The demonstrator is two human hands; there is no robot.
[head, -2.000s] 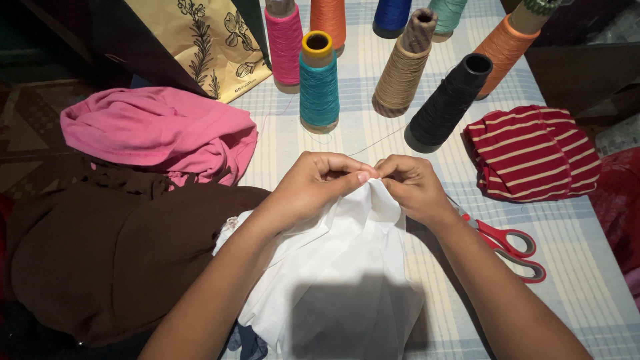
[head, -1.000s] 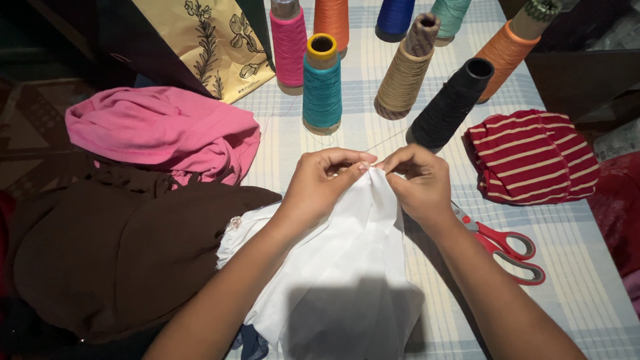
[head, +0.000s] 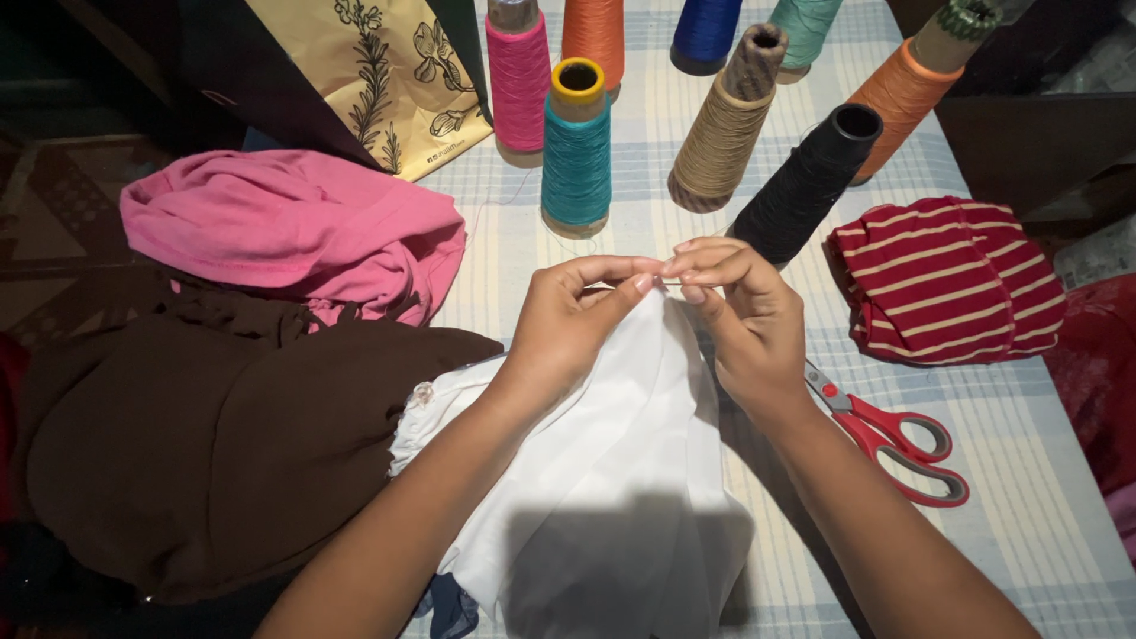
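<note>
My left hand (head: 577,311) pinches the top edge of a white cloth garment (head: 621,417) between thumb and index finger. Right beside it, the fingertips of my right hand (head: 741,311) close on a thin, needle-like piece (head: 672,283) at the cloth's edge; the fingers hide most of it. The garment hangs from the pinch and spreads over the table toward me, with a gathered edge at its left. Red-handled scissors (head: 896,444) lie just right of my right wrist, blades partly covered by it.
Thread cones stand behind my hands, the teal (head: 577,164) and black (head: 808,186) ones nearest. Pink cloth (head: 293,222) and dark brown cloth (head: 222,444) lie left, a folded red striped cloth (head: 950,280) right. A printed paper bag (head: 390,80) stands at the back left on the checked tablecloth (head: 1021,461).
My right hand's fingers have opened out somewhat from their tighter pinch, and the thin piece now shows between the hands. My left hand keeps its pinch on the white cloth.
</note>
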